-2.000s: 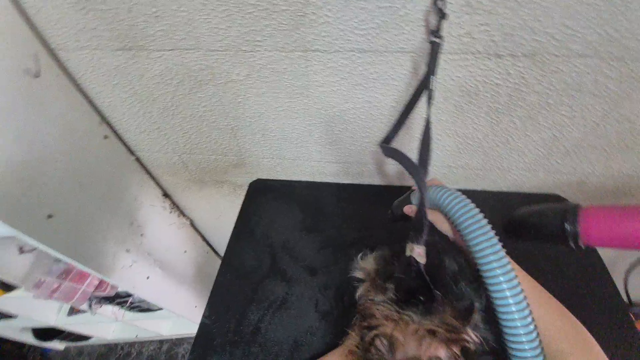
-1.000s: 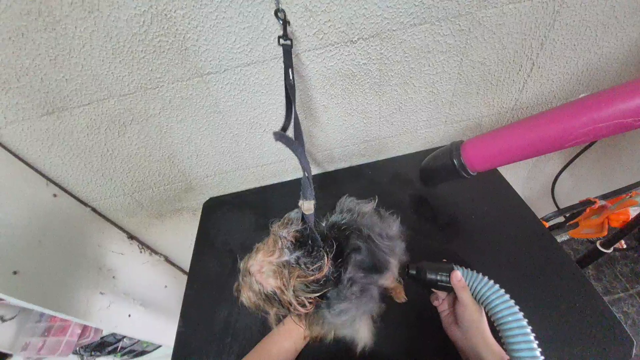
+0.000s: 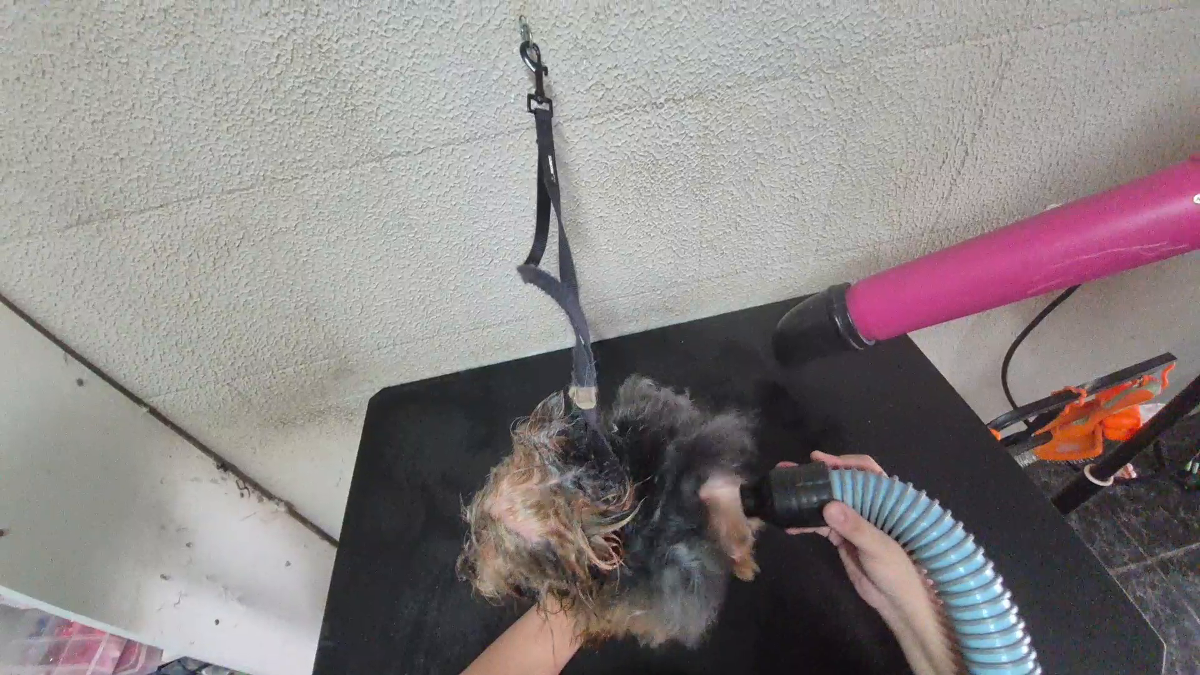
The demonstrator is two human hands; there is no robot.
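A small long-haired dog (image 3: 656,506), black-grey with a tan head, is on a black grooming table (image 3: 422,487), its head toward the left. A black grooming loop (image 3: 567,291) runs from a metal clip down to its neck. My right hand (image 3: 858,525) is closed around the black nozzle (image 3: 797,495) of a ribbed light-blue dryer hose (image 3: 947,562), with the nozzle tip at the dog's rear by a hind leg (image 3: 731,530). My left hand is hidden under the dog's chest fur; only the forearm (image 3: 534,642) shows, so its grip cannot be told.
A pink dryer tube (image 3: 1022,248) with a black end reaches over the table's back right corner. The textured wall (image 3: 281,187) stands behind. At right are an orange object (image 3: 1097,422), a black cable and a dark pole. A white panel (image 3: 141,506) slants at left.
The hose nozzle has moved from near the dog's head to its rear, in my right hand. My left forearm has come into sight beneath the dog. The view has shifted widely.
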